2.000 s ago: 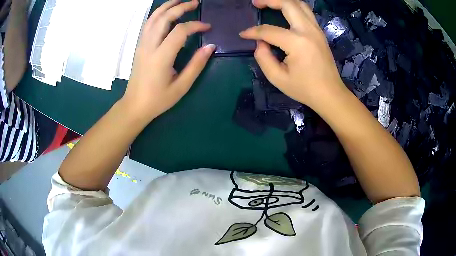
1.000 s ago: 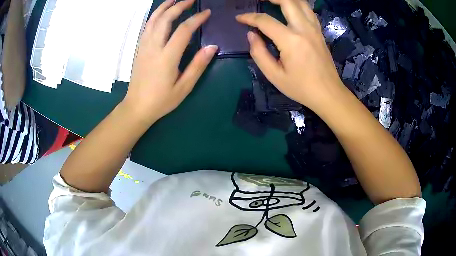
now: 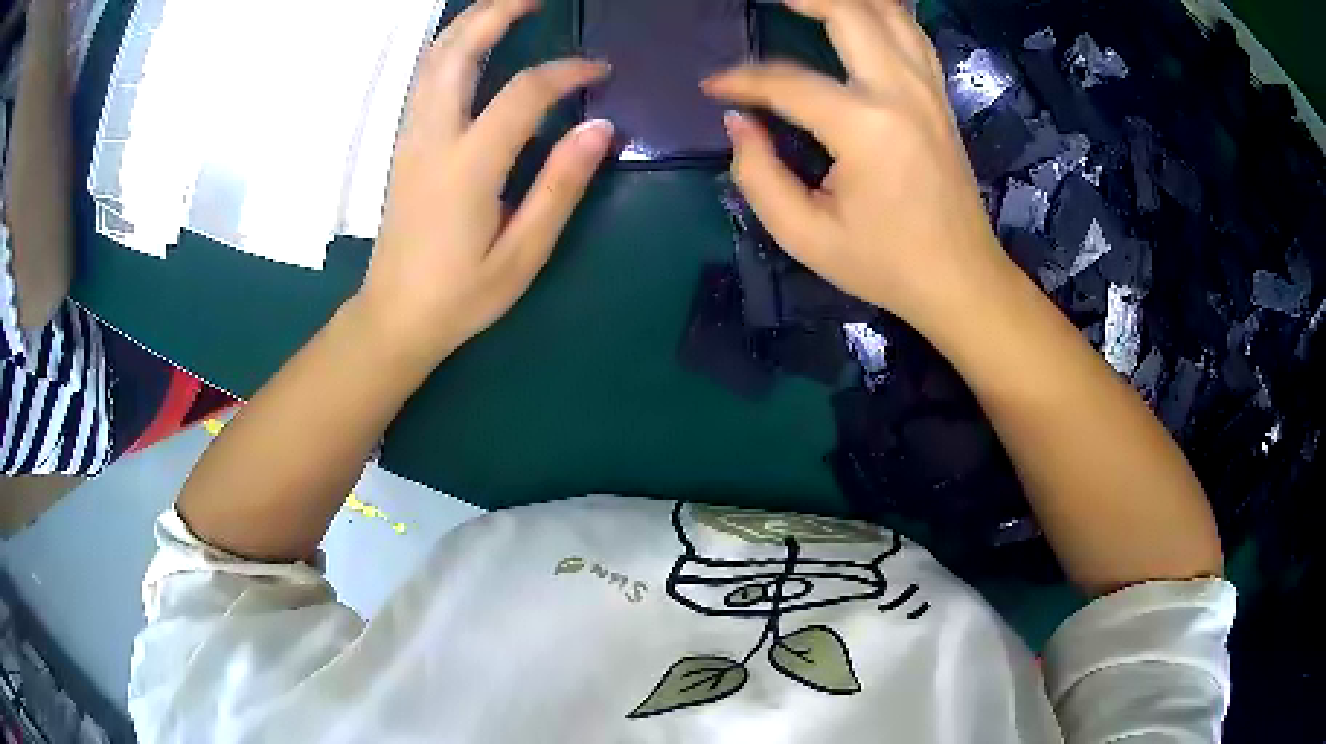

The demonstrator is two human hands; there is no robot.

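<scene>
A dark purplish-black flat case (image 3: 666,80) lies on the green bench mat at the top centre, cut off by the top edge. My left hand (image 3: 473,175) is at its left side, with thumb and forefinger apart at the case's edge. My right hand (image 3: 873,160) is at its right side, with forefinger and thumb apart over the right edge. The upper fingers of both hands are partly out of the picture. Whether either hand grips something cannot be seen.
A large heap of black pieces (image 3: 1222,276), some glinting silver, spreads over the right side and under my right forearm. White sheets (image 3: 269,116) overlap at the upper left. A person's arm (image 3: 39,175) and striped clothing show at the left edge. A grey surface (image 3: 175,509) is at lower left.
My left thumb and fingers have shifted slightly left at the case's edge. My right forefinger and thumb have moved a little over the case. The case has stayed nearly in place.
</scene>
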